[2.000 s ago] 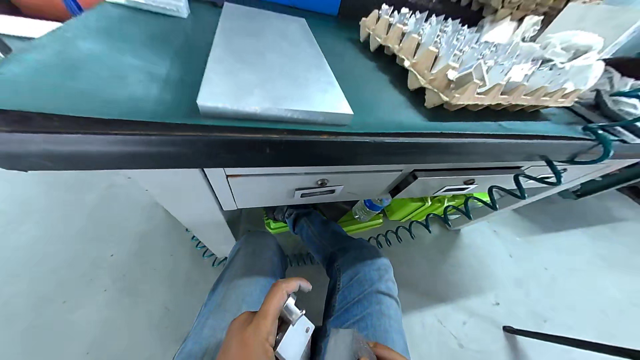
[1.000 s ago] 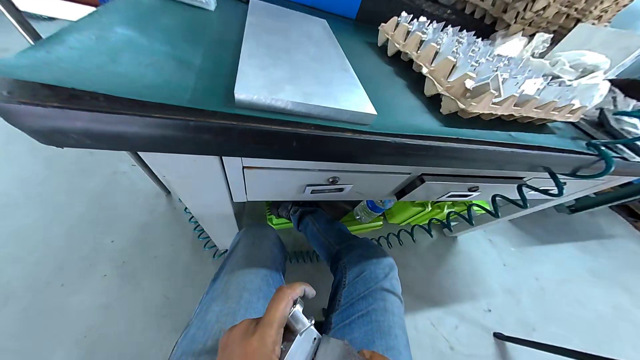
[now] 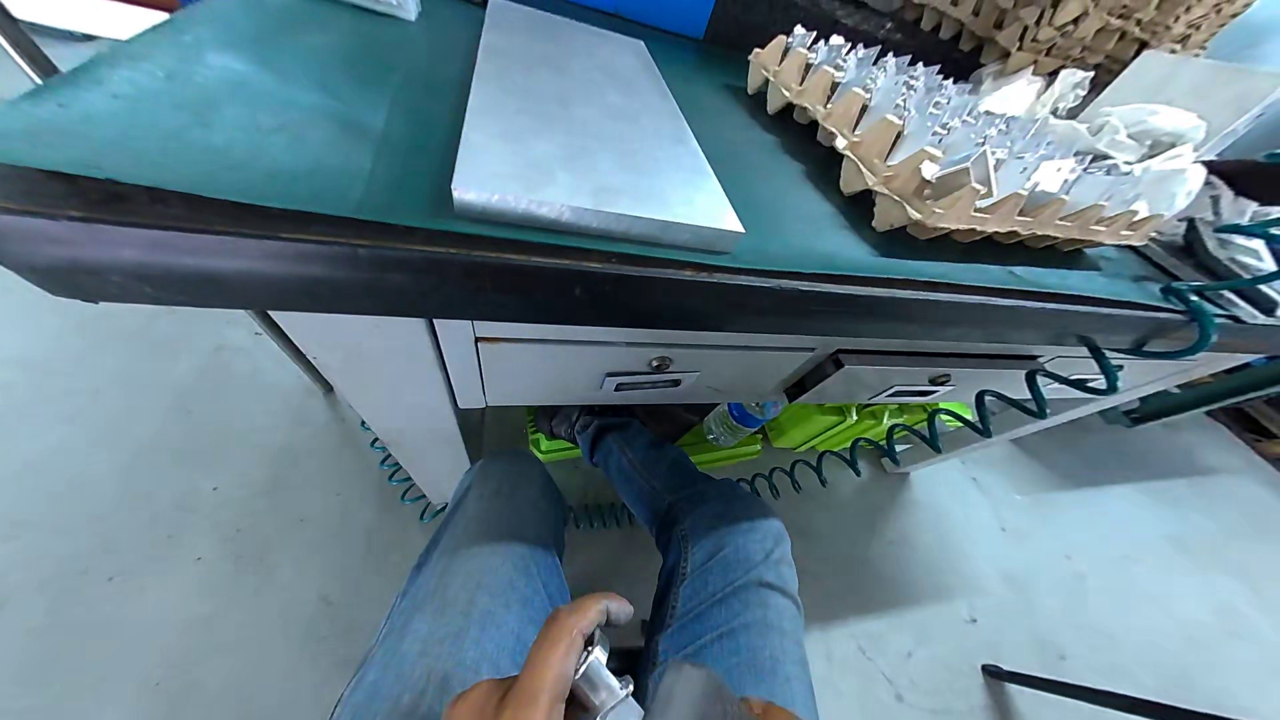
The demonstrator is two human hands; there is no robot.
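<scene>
At the bottom edge of the head view, my left hand (image 3: 545, 665) is closed around a shiny machined metal part (image 3: 598, 685), its thumb along the top. Just right of that part, a grey piece (image 3: 690, 692), perhaps cloth or a covered finger, partly hides my right hand (image 3: 768, 709), of which only a sliver shows; what it holds cannot be made out. Both hands are above my lap, below the workbench edge. On the green bench mat (image 3: 290, 110) lies a thick flat metal plate (image 3: 595, 120). To its right, a cardboard egg-crate tray (image 3: 900, 195) holds several shiny metal parts (image 3: 960, 120).
The bench's dark front edge (image 3: 560, 285) runs across the view above two drawers, the right one (image 3: 920, 380) slightly pulled out. A green coiled hose (image 3: 930, 425) hangs at the right. A water bottle (image 3: 735, 422) and green trays (image 3: 830, 425) are beneath. A black rod (image 3: 1090, 690) is at lower right.
Over the frames the view has shifted somewhat. My left hand keeps its hold on the metal part near my lap, and less of the part shows now than in the earliest frame.
</scene>
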